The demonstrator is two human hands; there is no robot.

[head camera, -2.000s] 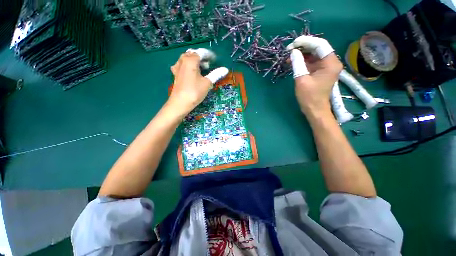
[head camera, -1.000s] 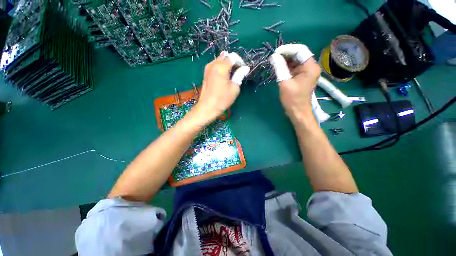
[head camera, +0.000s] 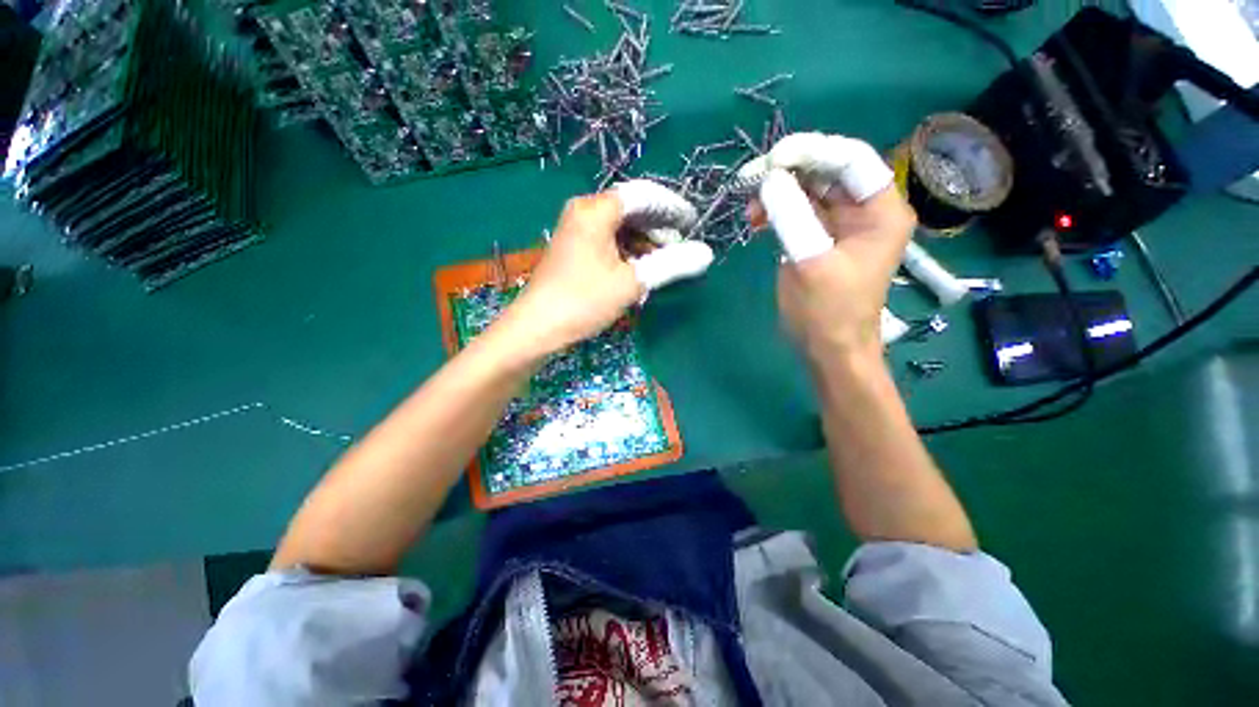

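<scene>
A green circuit board panel [head camera: 587, 401] lies on an orange-brown fixture [head camera: 672, 421] near the bench's front edge. A few twisted leads [head camera: 500, 263] stand out past its top edge. A loose heap of twisted wires [head camera: 608, 104] lies beyond. My left hand [head camera: 601, 263], with white finger cots, is over the panel's upper right; its thumb and finger are bent close together, and any lead between them is hidden. My right hand [head camera: 835, 242], also with cots, is at the heap's right part, fingertips pinched, seemingly on twisted wires.
A board stack [head camera: 131, 152] stands upper left, with other board panels [head camera: 401, 83] beside it. Solder wire [head camera: 166, 435] trails at left. On the right are a solder reel [head camera: 960, 173], white-wrapped handles [head camera: 936, 274], a black box with a red light [head camera: 1084, 152], a small shiny black box [head camera: 1056, 336] and black cables.
Since the first frame the hands have come closer together; my left hand has moved right relative to the panel. Since the second, it has dropped slightly. The whole view has shifted.
</scene>
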